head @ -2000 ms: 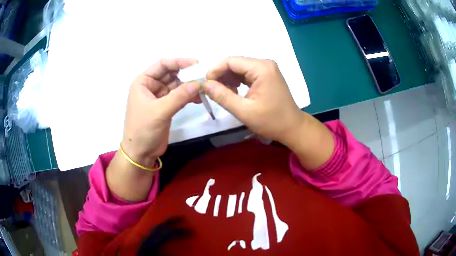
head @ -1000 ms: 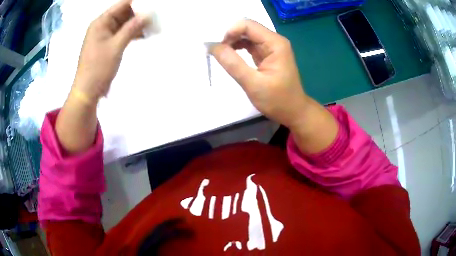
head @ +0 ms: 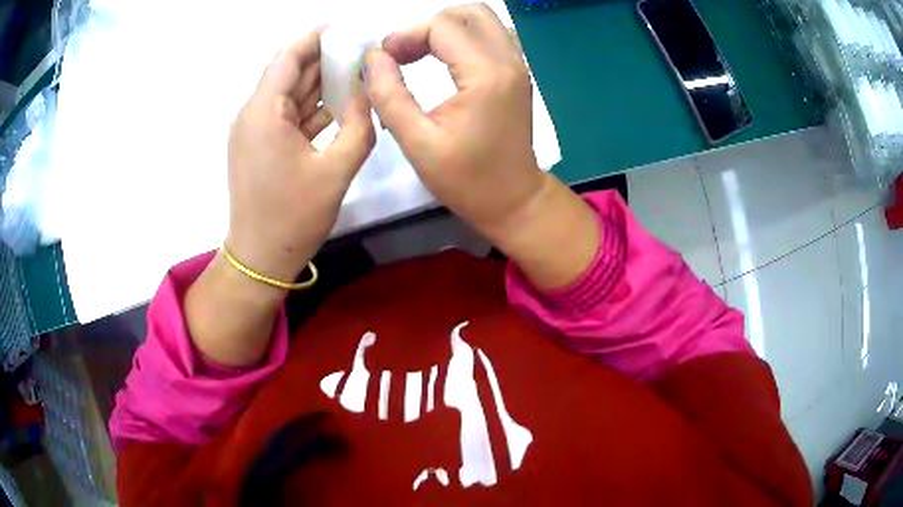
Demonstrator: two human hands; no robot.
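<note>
My left hand [head: 292, 149] holds a white oblong body [head: 342, 69] between its thumb and fingers, above the white work sheet [head: 149, 158]. My right hand [head: 455, 109] is at the right side of the body, its thumb and index fingertip pinched together against it. A small part seems to be between these right fingertips, mostly hidden by them. The slim dark-tipped pin seen earlier does not show now. The body is pale against the sheet and its outline is partly lost.
A black phone [head: 696, 69] lies on the green bench top [head: 594, 109] to the right. A blue tray edge shows at the top. Clear trays [head: 852, 74] stand at the far right. Clear plastic [head: 30, 168] is at the left edge. Tiled floor shows at the lower right.
My left hand has come back from the upper left holding the white body and now meets my right hand. The right hand has moved slightly left and up. The camera view has shifted.
</note>
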